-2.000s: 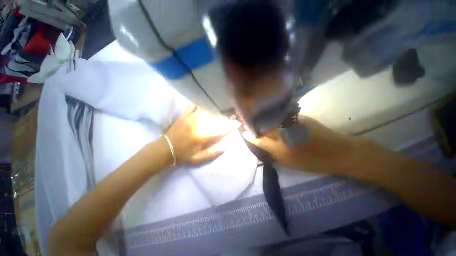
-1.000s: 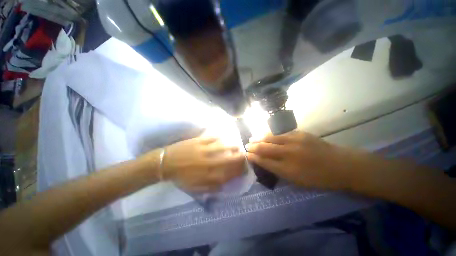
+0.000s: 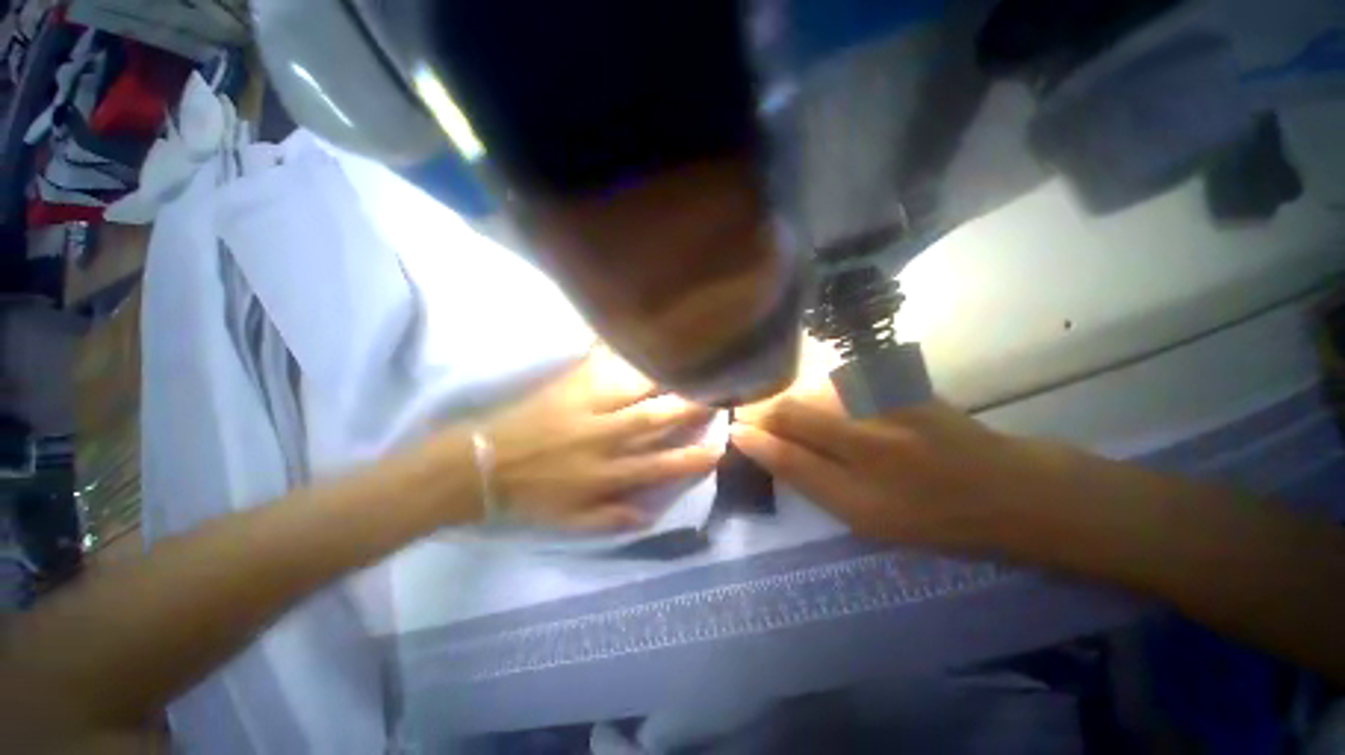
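Note:
My left hand [image 3: 598, 450] lies flat with spread fingers on the pale garment panel [image 3: 369, 332], just left of the needle area. My right hand [image 3: 841, 457] has its fingertips on the dark strip [image 3: 746, 484], pressing its right edge. The strip's short end shows between my two hands and points toward the table's front edge. The sewing machine head [image 3: 664, 221] hides the needle and presser foot, and the lamp glare blurs that spot. The small grey block [image 3: 882, 379] with a coiled spring above it sits just behind my right hand.
Dark pieces [image 3: 1254, 170] lie on the machine bed at the upper right. A dark flat object [image 3: 1332, 347] is at the far right edge. The ruler markings [image 3: 664, 617] run along the table's front edge. Pale cloth hangs at the left, with piled fabric behind it.
The strip's visible tail is shorter than in the earliest frame. My left hand has flattened and spread its fingers since one second ago. The panel's folds at the left have shifted.

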